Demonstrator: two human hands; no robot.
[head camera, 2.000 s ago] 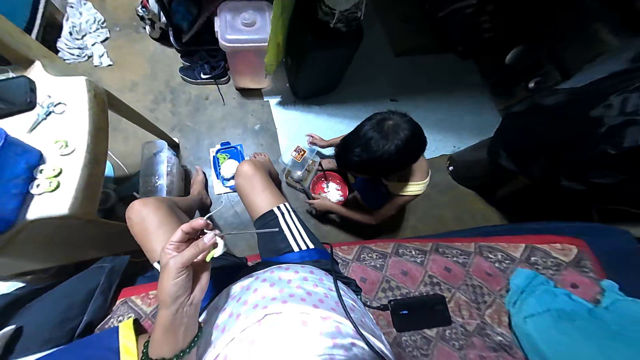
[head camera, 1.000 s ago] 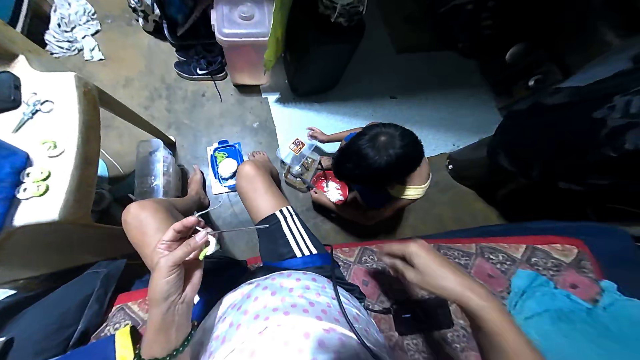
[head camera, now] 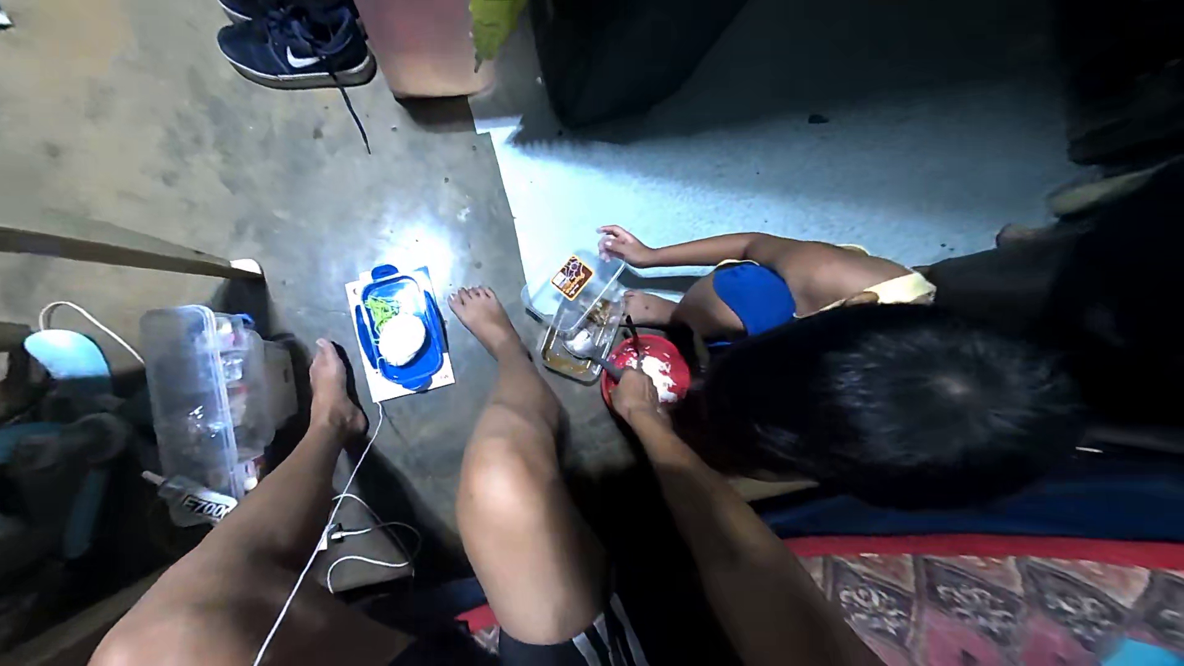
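Note:
My right hand [head camera: 635, 393] reaches down to the near rim of a red bowl [head camera: 686, 375] holding white rice, its fingers closed around the dark handle of a spoon [head camera: 601, 363]. The spoon's metal head lies over a clear plastic food container [head camera: 578, 372] with brown food in it. Another thin dark utensil handle [head camera: 632, 331] stands at the bowl's far side. A clear lid with an orange label [head camera: 572, 277] rests tilted by the container. The other person's hand [head camera: 625, 246] is just beyond that lid. My left hand is out of view.
A seated person's head [head camera: 888, 398] is close on the right. Between my feet lies a blue tray [head camera: 413, 374] with a white round item. A white cable [head camera: 347, 486] crosses my leg. Left stands a clear plastic box [head camera: 180, 398]; dark sneakers [head camera: 296, 51] lie at the top.
My right hand, raised over the patterned cover a second ago, has moved to the red bowl and holds a spoon. My left hand has left view. The view has shifted down and closer to the floor.

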